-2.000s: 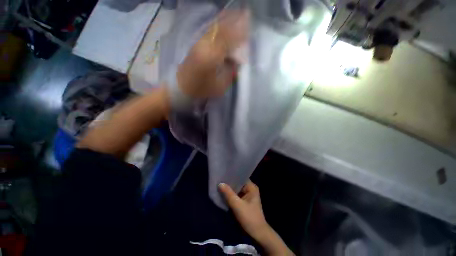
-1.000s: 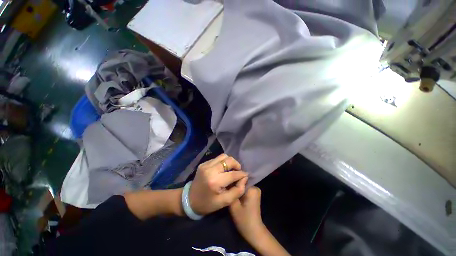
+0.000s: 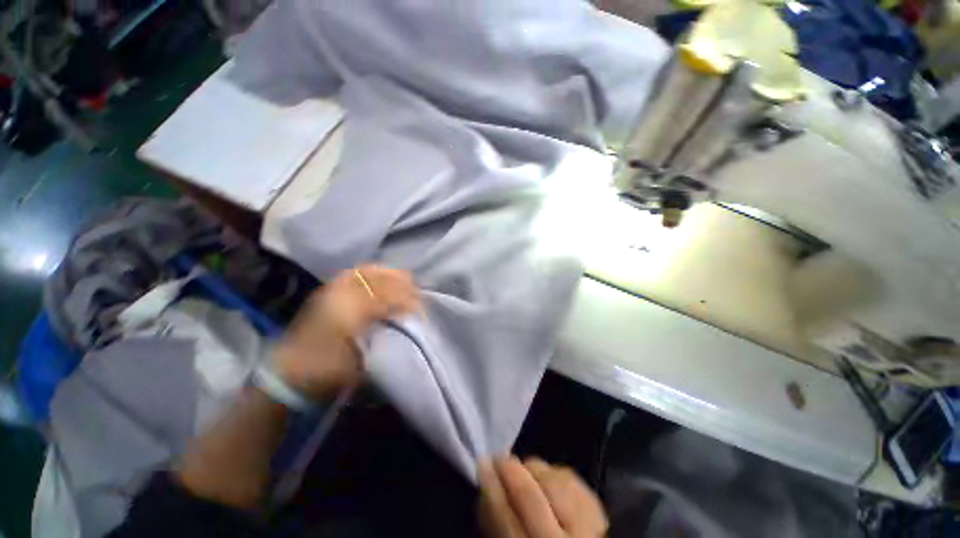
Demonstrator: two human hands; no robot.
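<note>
A large grey fabric piece (image 3: 453,242) lies in folds over the white table, left of the needle, and hangs over the front edge. My left hand (image 3: 342,326), blurred, with a ring and a pale bracelet, grips its left edge. My right hand (image 3: 537,499), partly cut off by the bottom rim, pinches its lower corner. The fabric is stretched between both hands. The sewing machine head (image 3: 684,158) stands right of the fabric, and its needle area is partly lost in glare.
A blue tub (image 3: 47,368) with grey pieces (image 3: 126,399) stands on the floor at left. A smartphone (image 3: 923,439) lies on the table's right end. A small brown tab (image 3: 796,395) lies on the table front. Yellow-green peel (image 3: 742,42) sits on the machine, with navy cloth (image 3: 858,47) behind.
My left hand has moved from beside my right hand up and left along the fabric edge. My right hand still holds the lower corner. The view has shifted, showing the phone and peel.
</note>
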